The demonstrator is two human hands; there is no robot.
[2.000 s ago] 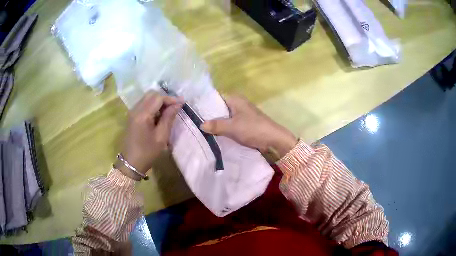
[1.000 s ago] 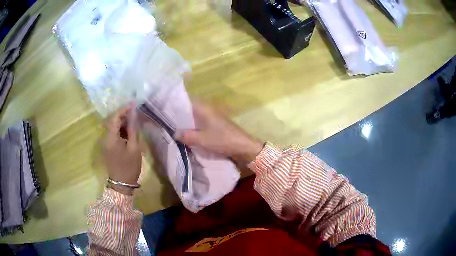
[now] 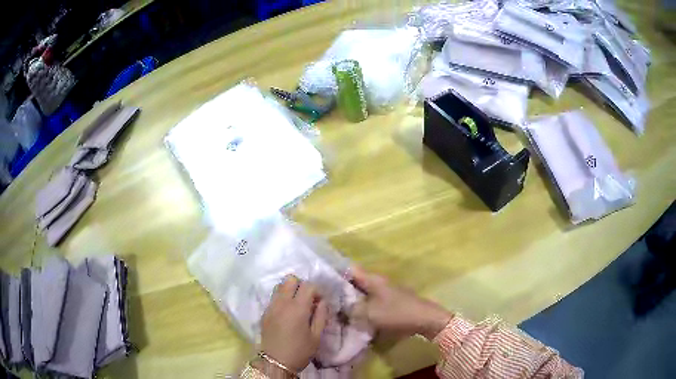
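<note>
A pale pink pouch (image 3: 348, 348) lies at the table's front edge, its upper part inside a clear poly bag (image 3: 241, 270) with a small black mark. My left hand (image 3: 290, 322) grips the bag and pouch from the left, fingers bent on top. My right hand (image 3: 389, 303) holds their right side. Part of the pouch is hidden under my hands. A glossy white stack of poly bags (image 3: 248, 159) lies just beyond the bag.
A black tape dispenser (image 3: 474, 155) stands right of centre. One packed pouch (image 3: 574, 166) lies beside it, a heap of packed pouches (image 3: 519, 44) behind. A green cylinder (image 3: 350, 90) stands by crumpled plastic (image 3: 385, 55). Unpacked pouches (image 3: 63, 314) lie at left.
The view has tilted up, showing more of the table's far side. The poly bag now covers the upper part of the pouch, and my hands are lower in the picture.
</note>
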